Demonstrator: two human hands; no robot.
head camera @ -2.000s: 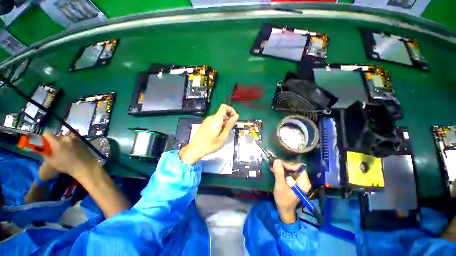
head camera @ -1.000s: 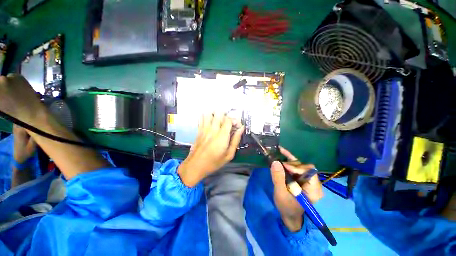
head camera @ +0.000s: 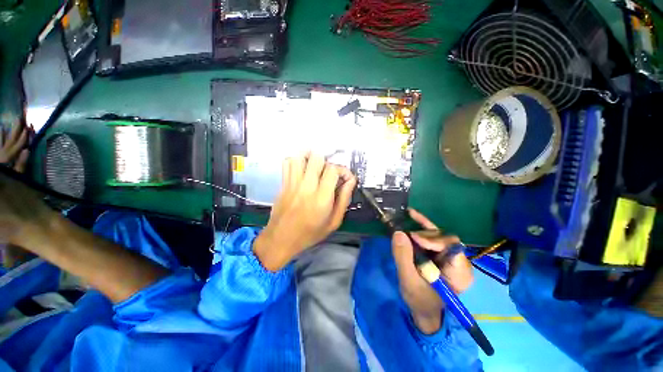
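The tablet assembly (head camera: 229,134) lies flat on the green mat, its silver-white area washed out by glare, with gold flex at its right side. My left hand (head camera: 309,207) rests over its lower middle, fingertips together near the board; what they pinch is too small to tell. Solder wire (head camera: 225,190) runs from the spool (head camera: 149,153) to the tablet and passes behind my left hand. My right hand (head camera: 430,272) holds the blue soldering iron (head camera: 454,306) like a pen, its metal tip close to my left fingertips at the tablet's lower part.
Red lead wires (head camera: 389,22) lie above the tablet. A tape roll (head camera: 461,138) with silvery bits, a wire-grilled fan (head camera: 517,58), a blue ribbed box (head camera: 571,182) and a yellow sponge (head camera: 629,232) stand at right. Other tablets (head camera: 163,36) lie at upper left. A neighbour's arm (head camera: 80,243) is at left.
Over two seconds my left hand came down from near the red wires to the tablet, and the iron's tip came to it. Since one second ago both hands are nearly still; the view shifted slightly.
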